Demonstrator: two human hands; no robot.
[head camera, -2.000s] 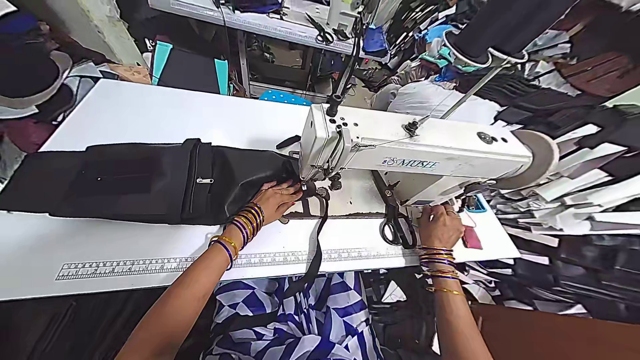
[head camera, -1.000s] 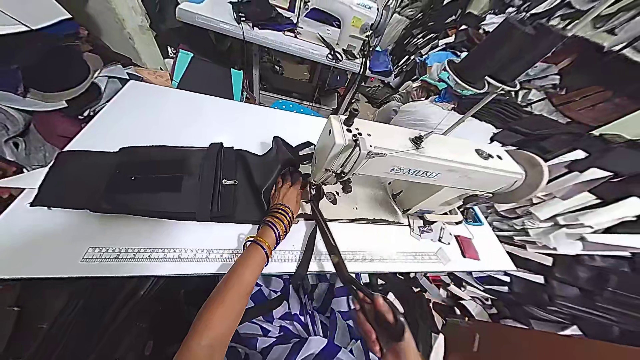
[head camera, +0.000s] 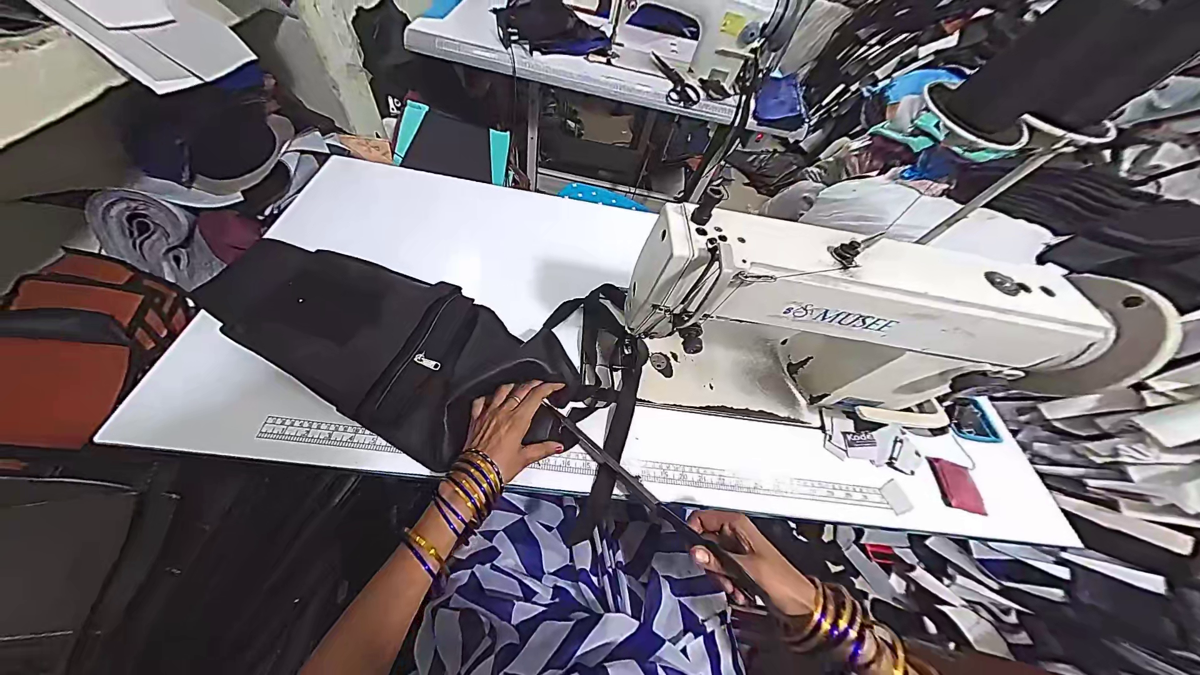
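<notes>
A black fabric bag piece (head camera: 352, 328) with a zipper pull (head camera: 427, 361) lies across the white table, its right end by the needle area of a white sewing machine (head camera: 844, 309). My left hand (head camera: 511, 431) rests flat on its near right part, fingers somewhat spread. In my right hand (head camera: 745, 558) are large black scissors (head camera: 647, 497), blades pointing up and left, with the tips close to my left fingers at the fabric's edge. A black strap (head camera: 619, 431) hangs from the needle area over the table's front edge, and the scissors cross it.
A measuring scale (head camera: 750, 480) runs along the front of the white tabletop (head camera: 450, 220). Small labels (head camera: 867, 441) and a maroon piece (head camera: 957, 485) lie right of the machine bed. Behind stands another sewing table (head camera: 562, 66) with scissors (head camera: 677, 84). Fabric scraps are heaped at the right.
The scissors, lying by the machine two seconds ago, are in my right hand, their tips now at the bag piece. The bag piece has turned, its right end nearer me. My left hand remains on it.
</notes>
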